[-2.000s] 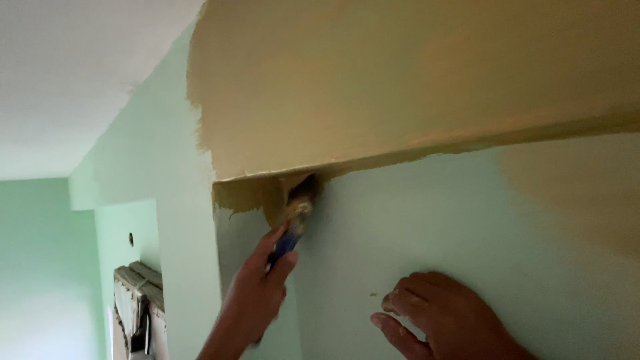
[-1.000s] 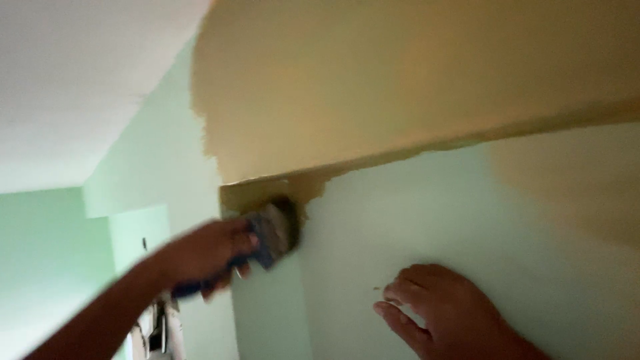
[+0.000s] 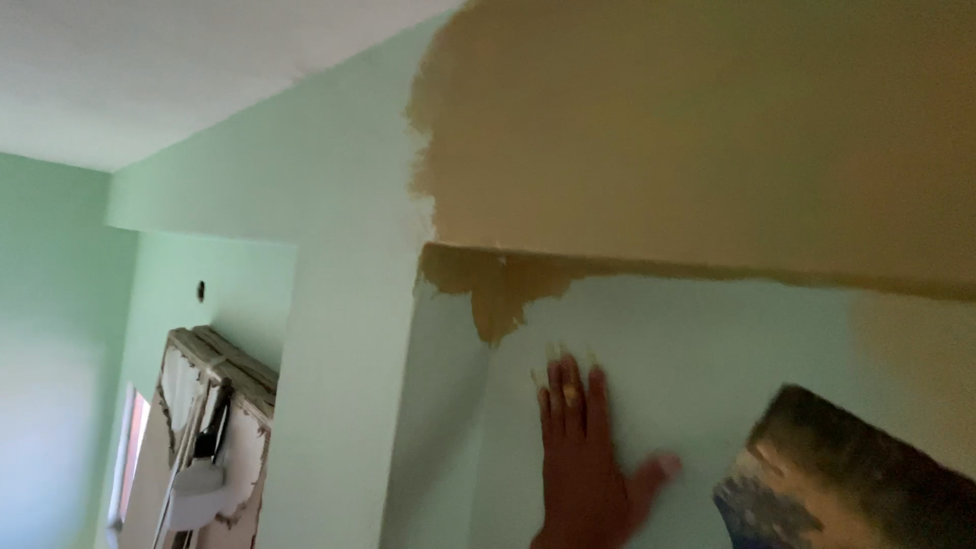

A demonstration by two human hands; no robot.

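Note:
My left hand (image 3: 583, 457) lies flat against the pale green wall, its fingers spread upward and its thumb out to the right. Small yellowish paint streaks show at the fingertips. A wide paintbrush (image 3: 846, 465), coated in brown-ochre paint, looms close at the lower right; whatever holds it is outside the frame, and my right hand is not seen. Above my left hand, ochre paint (image 3: 499, 297) covers the top of the recess corner and runs down to a ragged point. The beam face (image 3: 648, 137) above is coated in the same ochre.
The white ceiling (image 3: 137, 69) slopes across the upper left. At the lower left, rough-edged boxy panels (image 3: 236, 381) stand against the green wall with a black-and-white object on them. A small dark hole (image 3: 201, 291) marks the wall above.
My left hand held the brush at the recess corner; now it is empty and flat on the wall. The brush has moved to the lower right. My right hand, earlier at the wall, has left the view.

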